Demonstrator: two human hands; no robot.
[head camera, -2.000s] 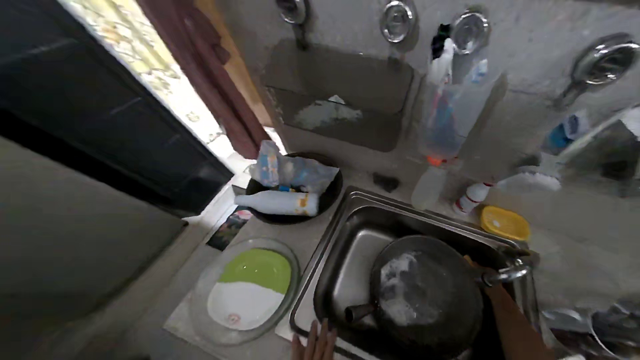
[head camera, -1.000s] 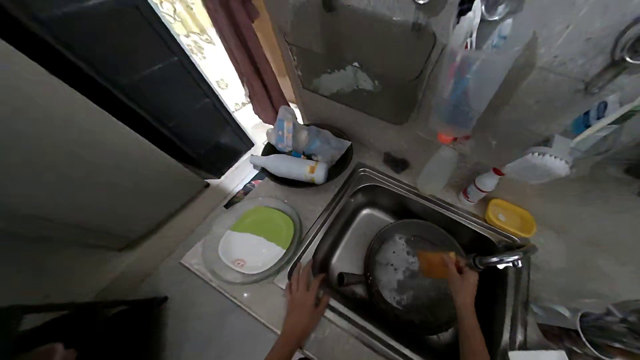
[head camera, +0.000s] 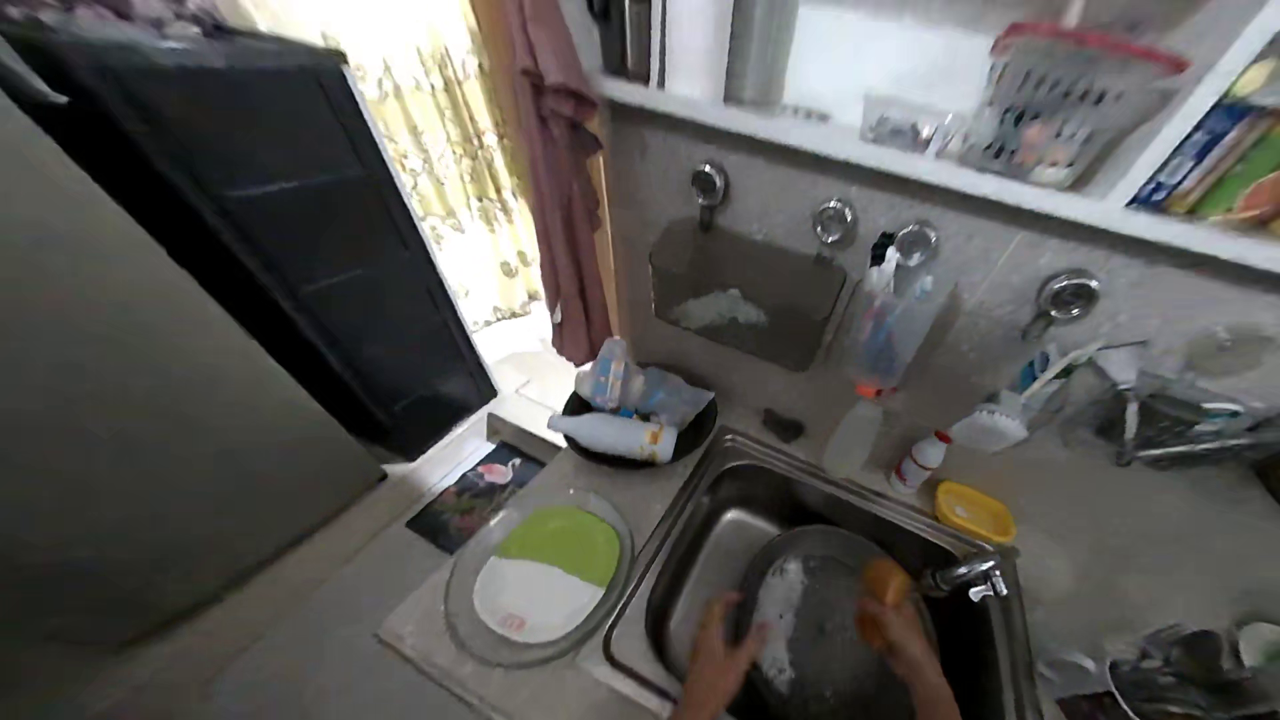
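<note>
A dark round pan (head camera: 825, 620) with white suds on its left part lies in the steel sink (head camera: 735, 530). My right hand (head camera: 900, 630) is shut on an orange sponge (head camera: 886, 582) at the pan's right side, near the faucet (head camera: 965, 575). My left hand (head camera: 722, 655) is at the pan's left edge with its fingers apart; whether it grips the rim is blurred. The pan's handle does not show. Left of the sink, a green and white plate (head camera: 550, 575) rests on a larger clear glass dish (head camera: 465, 630).
Behind the plate, a black bowl (head camera: 700, 430) holds a white bottle (head camera: 615, 437) and plastic packaging. A yellow dish (head camera: 975, 512), a white bottle with a red cap (head camera: 920, 462) and a scrub brush (head camera: 990, 428) stand behind the sink. Metal vessels (head camera: 1180, 670) are at the lower right.
My left hand has moved from the counter at the sink's left edge to the pan's left side. The pan's handle, seen at its left before, no longer shows. The view has swung up, showing the shelf.
</note>
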